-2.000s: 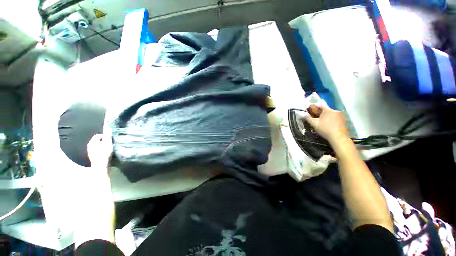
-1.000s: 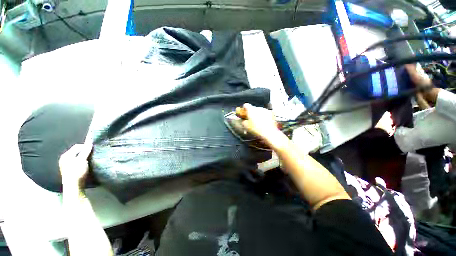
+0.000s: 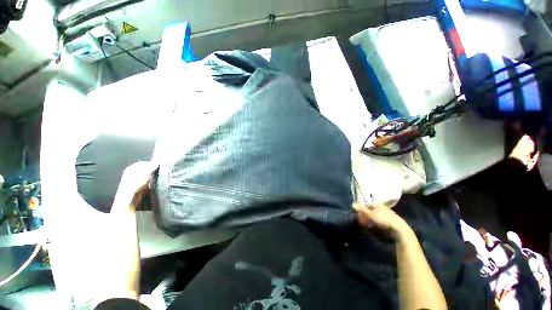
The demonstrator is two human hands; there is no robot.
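The dark denim jacket (image 3: 260,145) lies spread over the padded pressing arm (image 3: 112,169), whose rounded dark grey end shows at left. Pale stitch lines run along the jacket's near part. My left hand (image 3: 140,181) holds the jacket's left edge; its fingers are partly hidden by the cloth. My right hand (image 3: 376,219) grips the jacket's near right corner. The steam iron (image 3: 392,138) rests on the crumpled off-white cloth (image 3: 390,175) at right, with no hand on it.
Black hose and cord (image 3: 445,114) run from the iron to the upper right. The white pressing table (image 3: 109,103) lies beneath the arm. At right are a blue striped item (image 3: 514,85), another person's hand (image 3: 525,151) and pink-white patterned cloth (image 3: 508,266).
The iron has gone from the jacket to the cloth at right, and my right hand has let it go and taken the jacket's corner. The jacket's right part is spread wider, its long fold opened out.
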